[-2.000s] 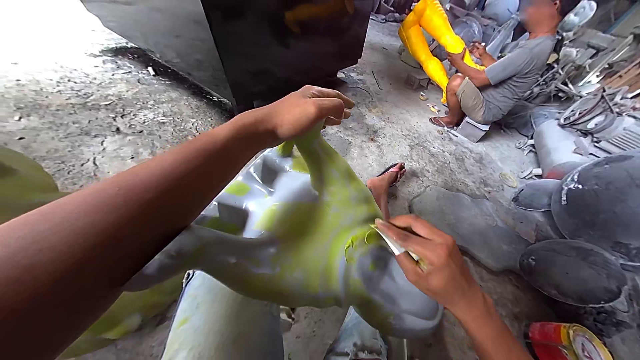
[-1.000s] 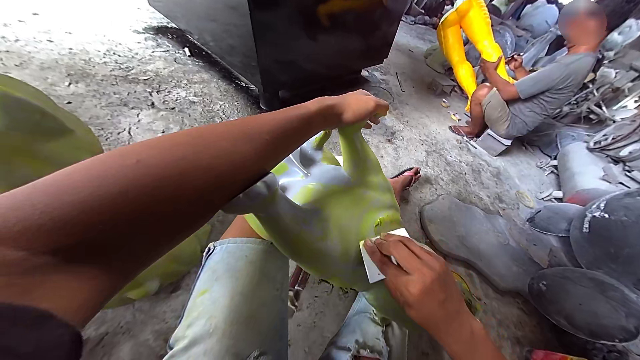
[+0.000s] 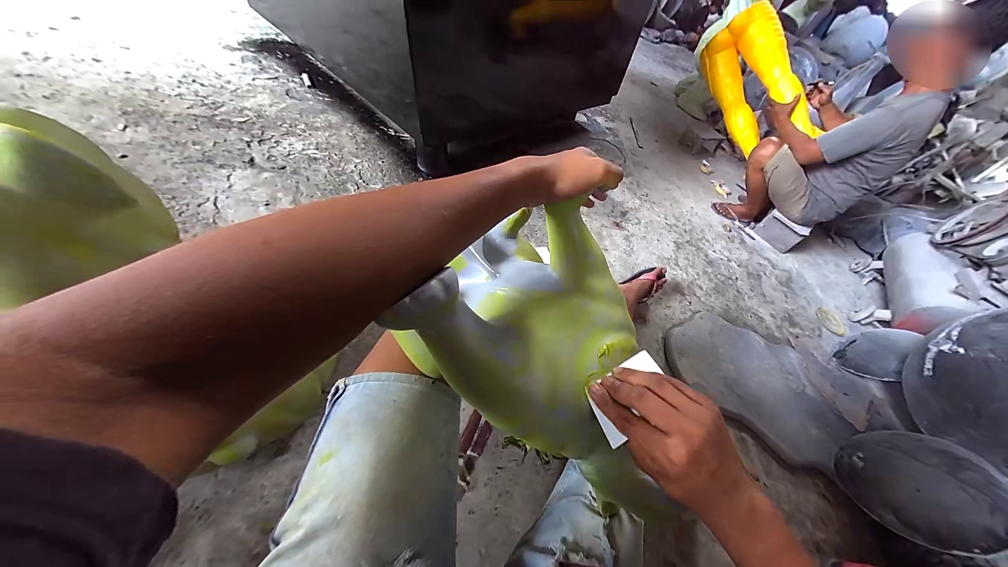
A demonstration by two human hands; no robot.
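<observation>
A grey sculpted figure smeared with yellow-green filler (image 3: 543,339) lies across my lap, between my knees. My left hand (image 3: 584,175) grips the upper end of one of its limbs, the arm reaching across from the left. In my right hand (image 3: 669,429) is a flat white spreader (image 3: 610,429), pressed against the figure's lower right part beside a raised patch of wet yellow-green filler (image 3: 613,352). Where the fingers of my left hand close around the limb is partly hidden.
A large dark box (image 3: 520,71) stands ahead. Another green-smeared form (image 3: 71,213) is at the left. Flat dark grey pieces (image 3: 756,378) lie at the right. Farther off, a seated person (image 3: 874,150) holds a yellow leg-shaped sculpture (image 3: 764,63) near piled scrap.
The spreader shows more of its white face than two seconds ago, and my right hand still holds it against the figure. My left hand keeps its grip on the limb. The view has shifted left.
</observation>
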